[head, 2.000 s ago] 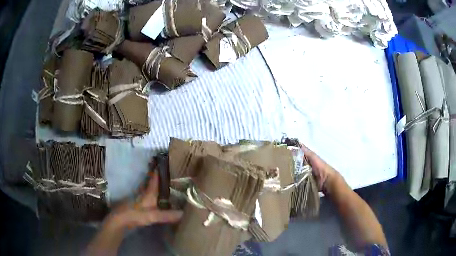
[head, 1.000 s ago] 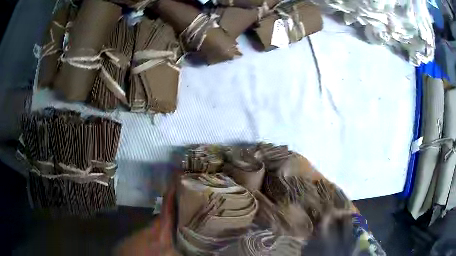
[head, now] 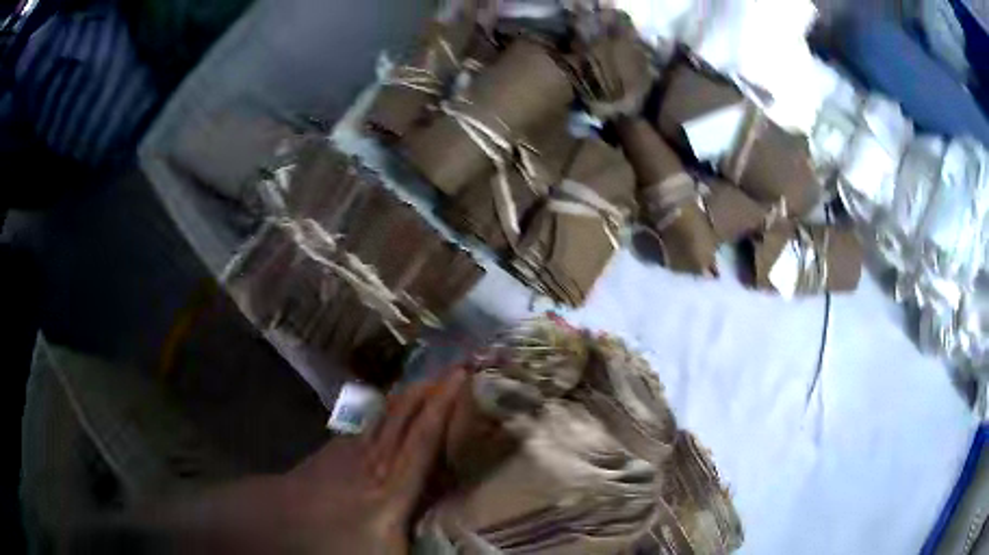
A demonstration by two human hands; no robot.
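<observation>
My left hand point(head: 396, 461) is blurred at the bottom centre, pressed against the left side of a gathered armful of brown fabric bundles point(head: 575, 455). The armful is cut off by the bottom edge. A small white ticket point(head: 355, 408) shows by the left fingers. My right hand is not visible. More tied brown bundles point(head: 493, 119) lie on the white-topped table point(head: 716, 358). A wide bundle with pale ties point(head: 347, 249) lies at the table's left edge.
White cut pieces point(head: 868, 163) are heaped at the table's back right. A blue edge point(head: 960, 488) shows at the lower right. A striped sack point(head: 76, 87) is at the upper left. Dark floor lies to the left.
The view has swung left, so the table appears tilted and shifted right. The bundles are now gathered close together at the bottom centre. My right hand and arm have gone out of sight.
</observation>
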